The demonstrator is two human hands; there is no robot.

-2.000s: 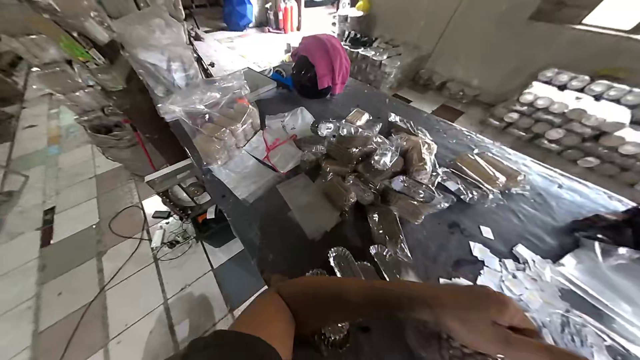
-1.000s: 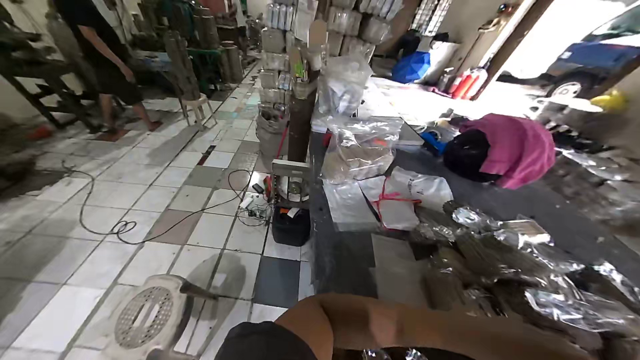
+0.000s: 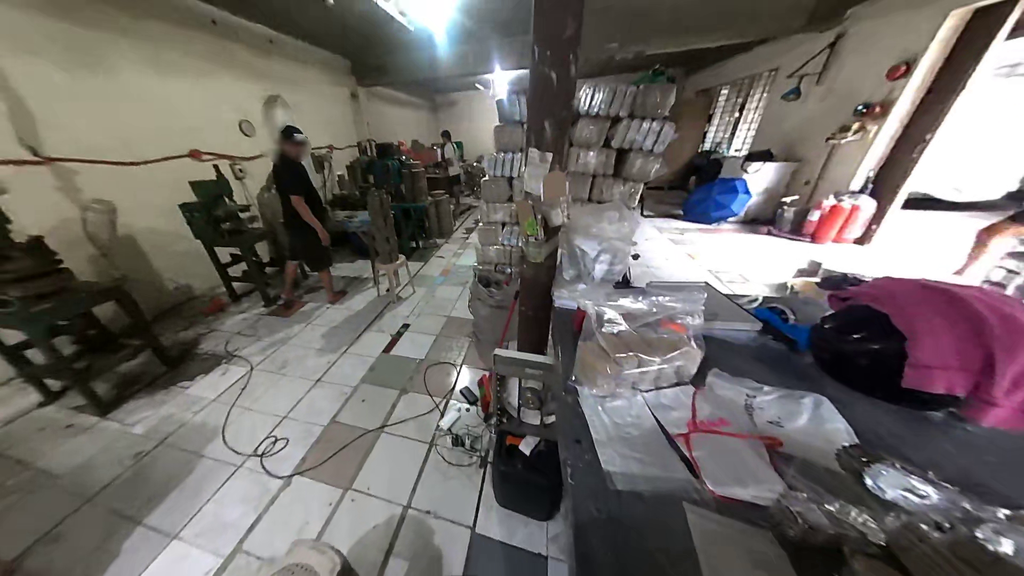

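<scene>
Neither my left hand nor my right hand shows in the head view now. At the right stands a dark worktable (image 3: 632, 520). On it lie clear plastic-wrapped packets (image 3: 904, 488) at the lower right corner. White plastic sheets (image 3: 736, 448) with a red strap (image 3: 694, 444) are spread to their left. A clear plastic bag of light-brown packs (image 3: 640, 344) sits at the table's far left corner. Farther right, a pink cloth (image 3: 944, 320) hangs over a black rounded object (image 3: 856, 352).
A dark post (image 3: 536, 304) rises beside the table, with stacked wrapped packs (image 3: 592, 144) behind it. A black cable (image 3: 320, 464) curls over the tiled floor. A plastic stool (image 3: 308, 558) shows at the bottom edge. A person in black (image 3: 300, 208) is near green machines (image 3: 220, 216).
The view has swung left and up. My bare arm, seen along the bottom before, is out of view. The person at the left appears whole now, where only part showed one second ago.
</scene>
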